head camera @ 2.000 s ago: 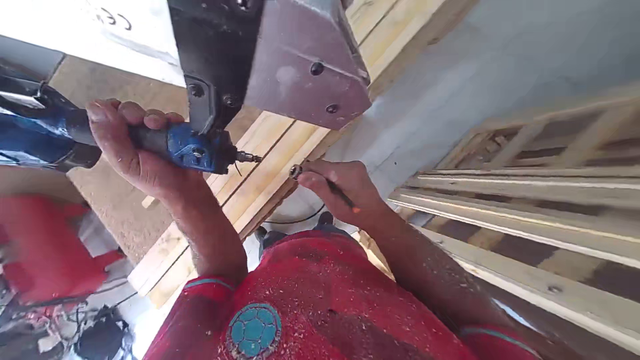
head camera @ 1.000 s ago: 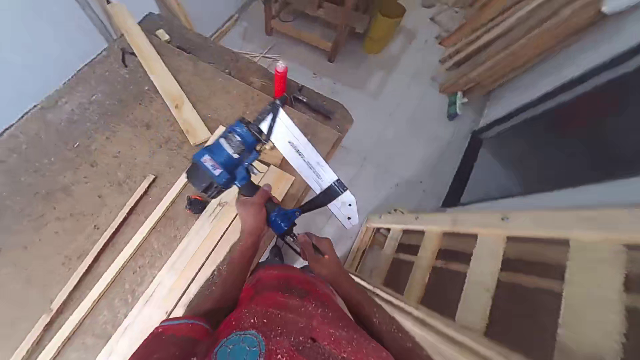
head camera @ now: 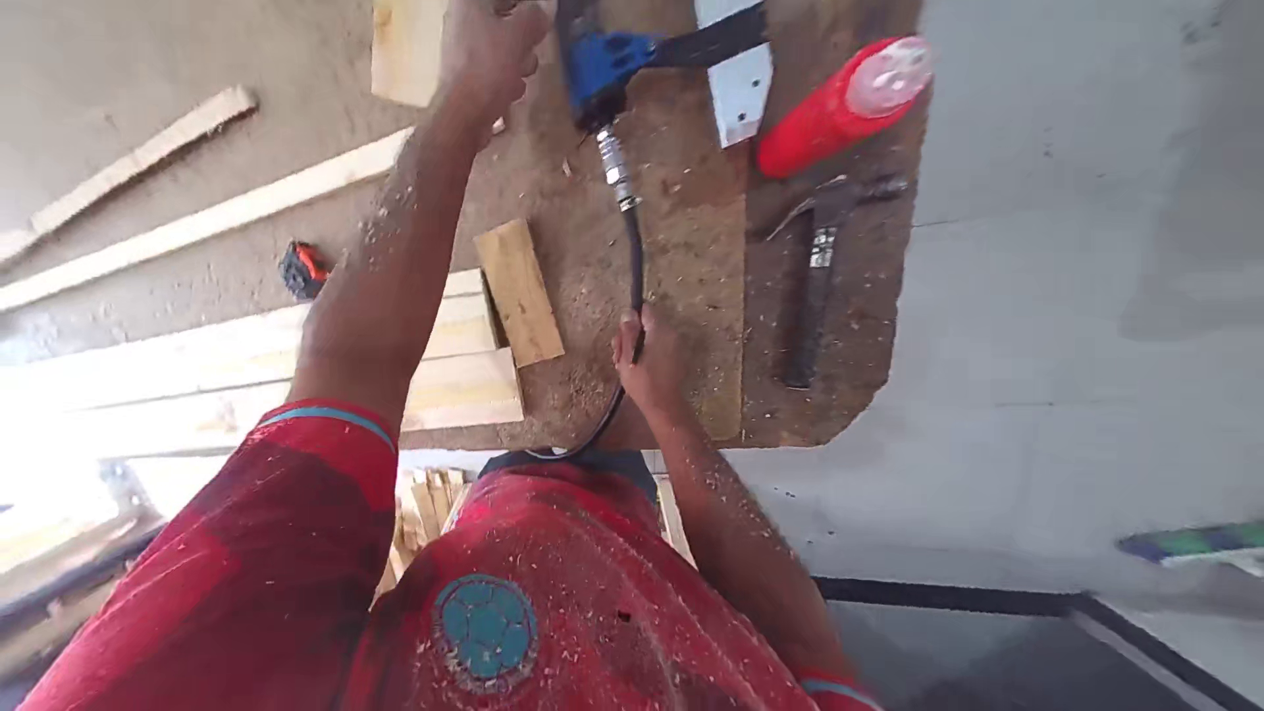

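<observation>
A blue and black pneumatic nail gun (head camera: 607, 69) lies at the top of the view, over the wooden workbench, partly cut off by the frame. My left hand (head camera: 499, 59) is beside it, its fingers curled near the tool's black part; whether they grip it is unclear. From the gun's metal coupling (head camera: 614, 168) a black air hose (head camera: 635, 257) runs toward my body. My right hand (head camera: 647, 360) is closed around this hose. A short wood block (head camera: 519, 292) lies left of the hose, against the ends of several pale boards (head camera: 459, 390).
A red bottle (head camera: 839, 109) and a claw hammer (head camera: 815, 286) lie near the workbench's (head camera: 859, 395) right edge. At left are a tape measure (head camera: 303, 270) and long wood strips (head camera: 207, 222). Grey floor (head camera: 1037, 296) lies beyond the bench.
The view has swung strongly onto the bench. The nail gun, held up in my left hand earlier, is now over the bench top. My right hand, earlier by the gun's hose end, now holds the connected hose.
</observation>
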